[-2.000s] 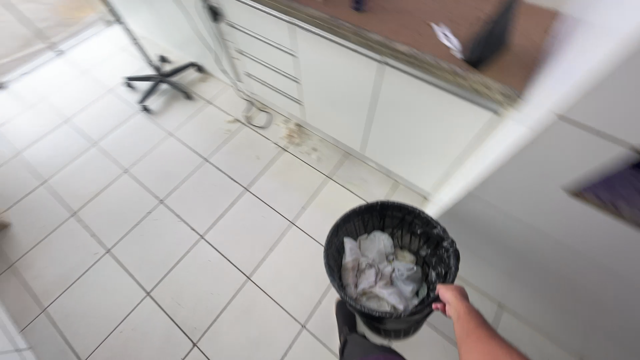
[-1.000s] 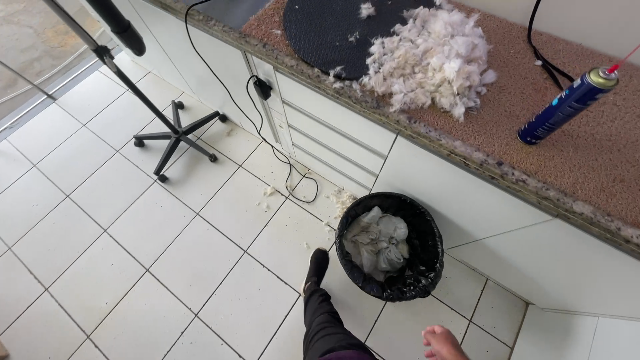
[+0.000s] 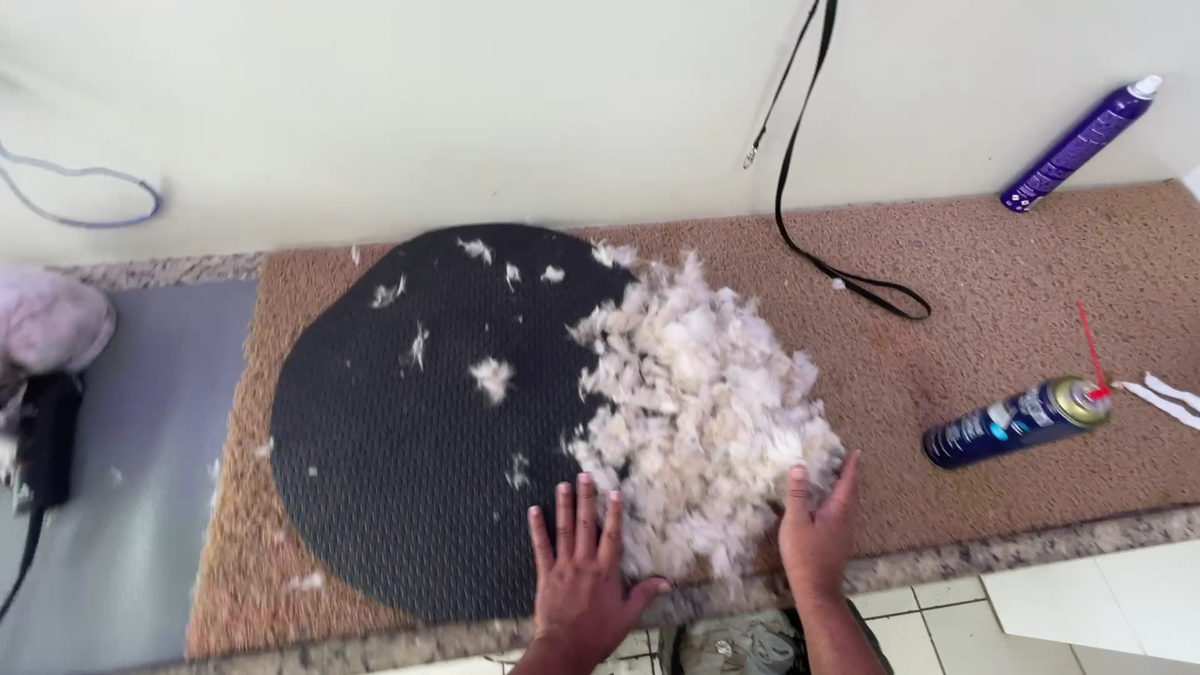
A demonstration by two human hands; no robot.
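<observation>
A big pile of pale, fluffy hair clippings (image 3: 703,403) lies partly on a black textured rubber mat (image 3: 422,441) and partly on the brown carpet-like mat (image 3: 881,375). My left hand (image 3: 586,581) is spread flat, palm down, at the near edge of the black mat, just left of the pile. At the pile's near right edge is my right hand (image 3: 820,530), thumb and fingers apart, touching the tufts. Neither hand grips anything. Below the counter edge, between my hands, part of the lined black waste bin (image 3: 741,647) shows.
An aerosol can with a red straw (image 3: 1012,422) stands at the right, a purple spray can (image 3: 1078,145) by the wall. A black leash (image 3: 792,187) hangs onto the mat. A black corded device (image 3: 52,441) and a fluffy pinkish-white thing (image 3: 52,319) are at the left, above the granite edge (image 3: 937,558).
Two seconds ago my right hand held the bin's rim; one second ago it was off the rim. Now both hands are at the hair pile on the counter. The view has swung up to the counter.
</observation>
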